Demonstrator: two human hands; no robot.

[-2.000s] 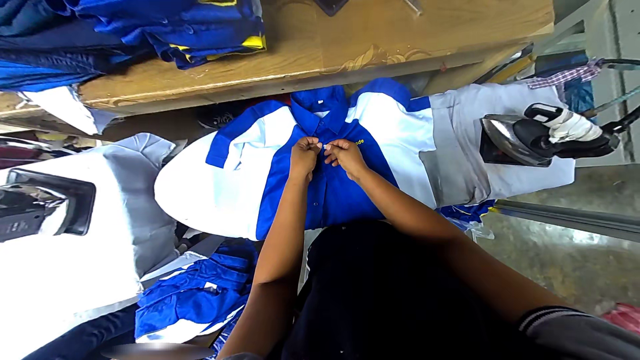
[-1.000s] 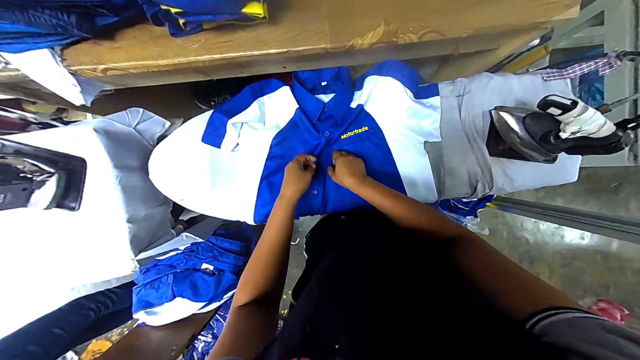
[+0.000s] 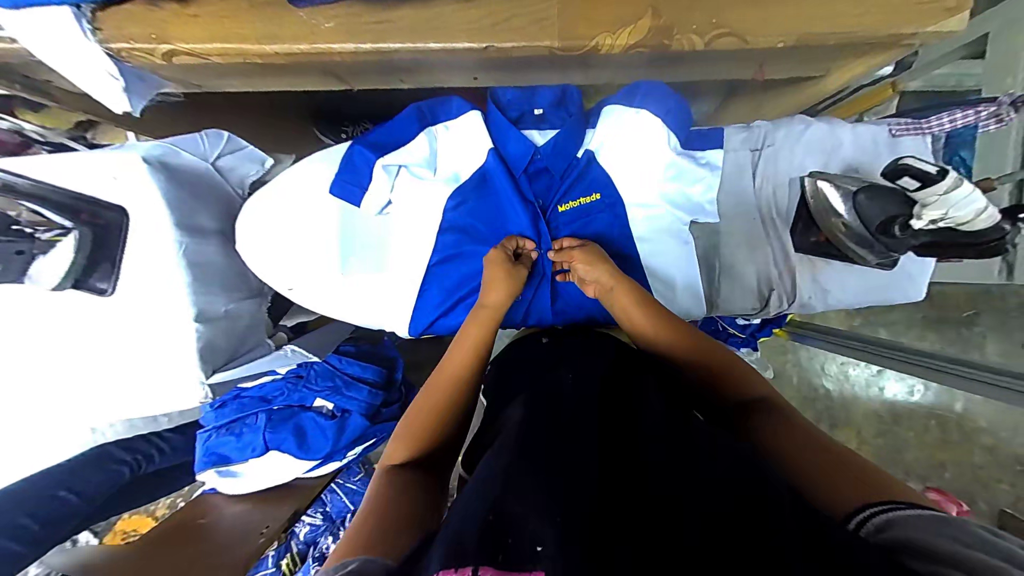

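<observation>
A blue and white short-sleeved shirt (image 3: 464,232) lies front up on a white ironing board (image 3: 320,248), its collar toward the wooden table. Yellow embroidered lettering marks its chest. My left hand (image 3: 509,268) pinches the shirt's front edge at the middle of the button placket. Just right of it, my right hand (image 3: 584,264) has its thumb and fingers on the other side of the placket, close to a small button. The fingertips of both hands nearly meet. An electric iron (image 3: 864,216) with white wrapping on its handle rests on a dark pad at the board's right end.
Along the far side runs a wooden table (image 3: 360,32). A second padded ironing surface (image 3: 96,336) with another iron (image 3: 64,232) stands at the left. Crumpled blue and white garments (image 3: 304,416) lie between the boards, lower left. A metal rail (image 3: 896,352) crosses the floor at right.
Both hands were near the collar two seconds ago and have moved down the placket toward my body. The chest lettering, mostly covered at first, now shows. The iron at right has stayed in place.
</observation>
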